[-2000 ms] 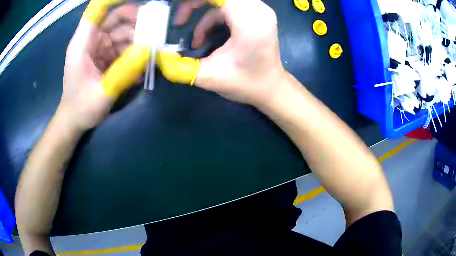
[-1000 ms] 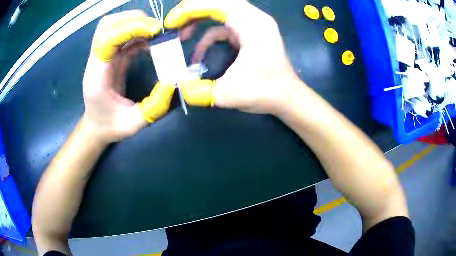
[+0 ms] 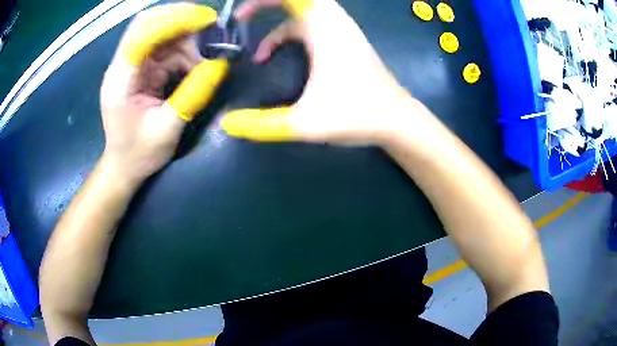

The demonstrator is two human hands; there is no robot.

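A small driver unit (image 3: 222, 46) is at the upper left of centre, its dark end facing me and pale wires rising from it; it is blurred and its white body hardly shows. My left hand (image 3: 147, 91), with yellow finger cots on thumb and forefinger, grips the unit between those two fingers. My right hand (image 3: 338, 84) is beside it on the right, also with yellow cots. Its thumb is apart from the fingers and off the unit. Its upper fingers are near the wires, blurred; whether they touch is unclear.
Several rolled yellow finger cots (image 3: 448, 42) lie on the dark table (image 3: 304, 216). A blue bin (image 3: 497, 88) of white-and-black wired units (image 3: 575, 101) stands at right. Another blue bin (image 3: 17, 280) is at the left edge. A pale belt rail (image 3: 67, 57) curves across the upper left.
The unit has moved up and turned, so its dark end now faces me instead of its white side. My right thumb has come away from it. My left hand has shifted slightly left and up.
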